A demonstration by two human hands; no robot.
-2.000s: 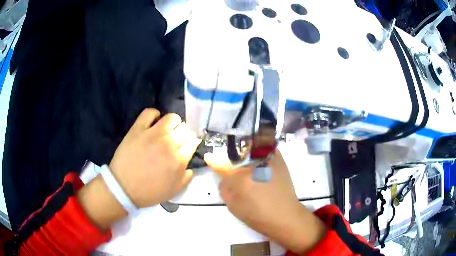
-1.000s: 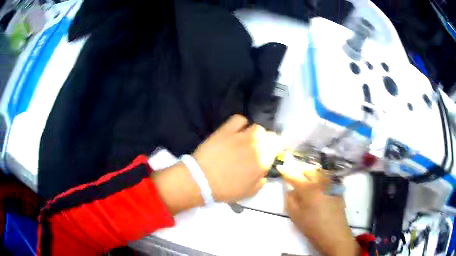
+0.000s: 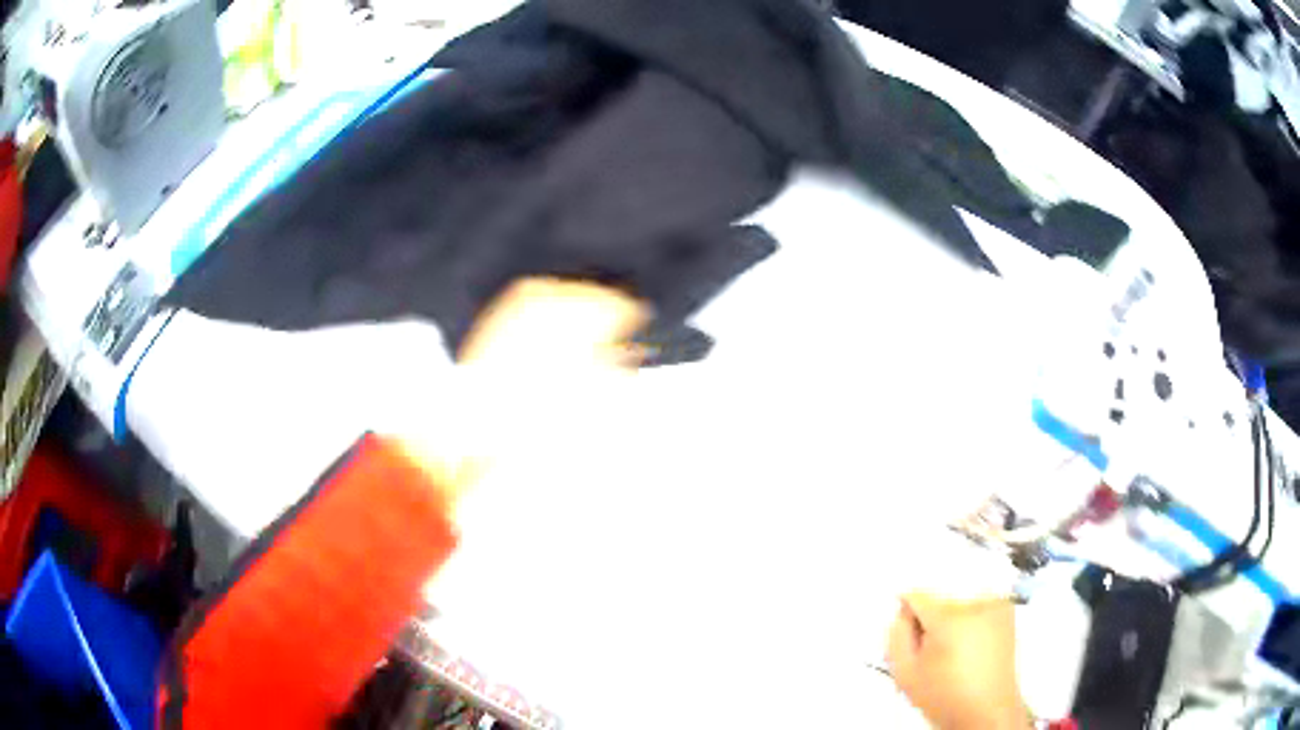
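Note:
The black garment (image 3: 570, 186) lies across the white table left of the sewing machine (image 3: 1141, 357), away from its needle area. My left hand (image 3: 556, 325) is blurred and washed out by glare; it grips the garment's near edge, close to a small black end. My right hand (image 3: 958, 659) is below the presser foot area (image 3: 1005, 525), with its fingers curled. Whether it holds anything is not clear.
A black phone (image 3: 1126, 649) lies right of my right hand. A pale measuring strip (image 3: 478, 682) runs along the front edge. A blue bin (image 3: 86, 642) and a red object (image 3: 64, 499) are at the lower left. A grey-white device (image 3: 143, 107) stands upper left.
The view has swung left. My left hand has pulled the garment away from the needle to the left. My right hand has stayed near the machine, now apart from my left hand.

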